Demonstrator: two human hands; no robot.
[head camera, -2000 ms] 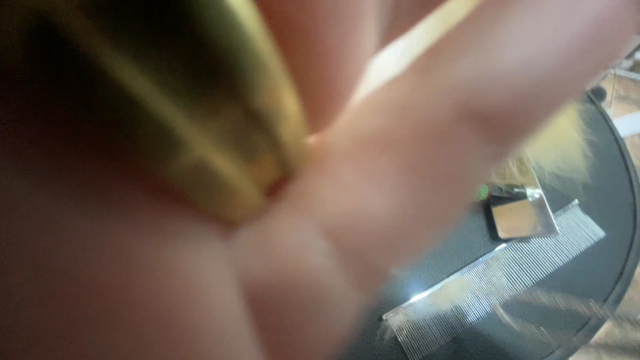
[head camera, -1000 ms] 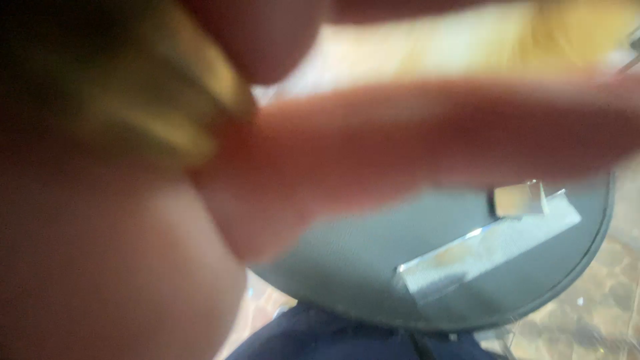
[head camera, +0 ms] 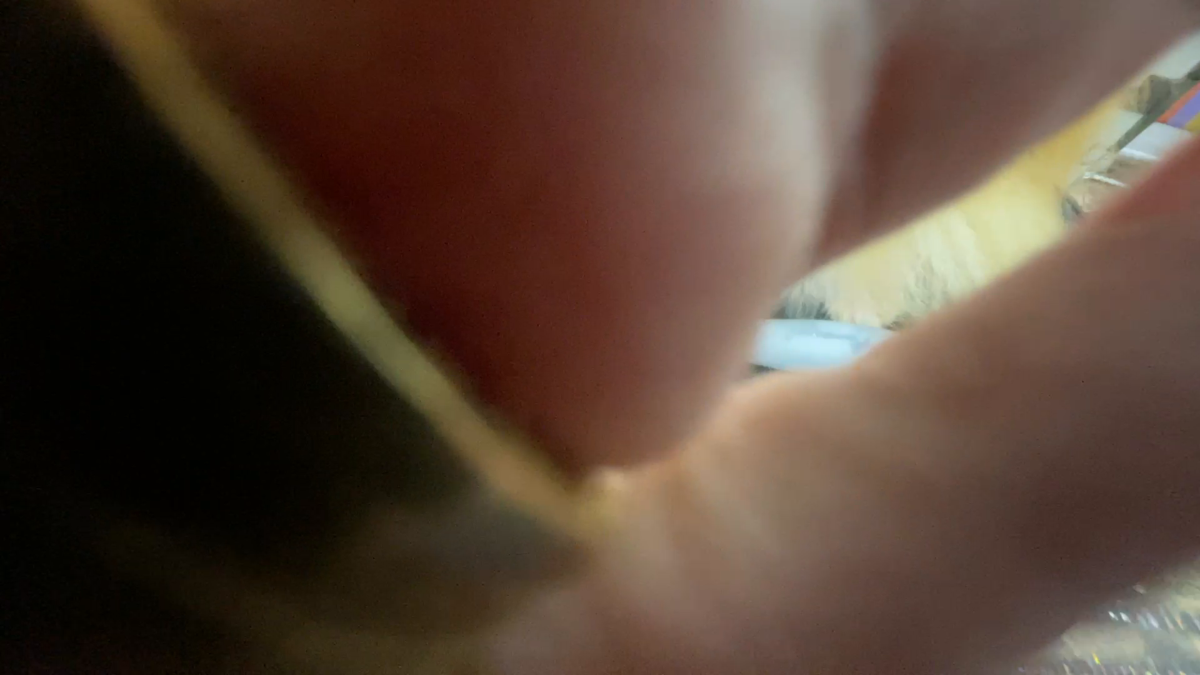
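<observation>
One of my hands (head camera: 891, 487) fills most of the head view, very close to the camera and blurred. Whether it is the left or the right cannot be told. A dark object with a gold-coloured edge (head camera: 356, 309) covers the left side and lies against the fingers and palm. Its kind is unclear, and so is how firmly it is held. Through the gap between the fingers, pale yellow fur or hair (head camera: 966, 239) shows. No second hand can be made out.
A light blue object (head camera: 816, 344) lies below the yellow fur, partly hidden by a finger. Small blurred items, one with orange and purple stripes (head camera: 1183, 108), show at the upper right. A speckled, shiny surface (head camera: 1134, 628) is at the lower right.
The round dark table with the metal comb, seen in both earlier frames, is out of sight. The hand and the gold-edged object cover more of the picture, and the view has shifted.
</observation>
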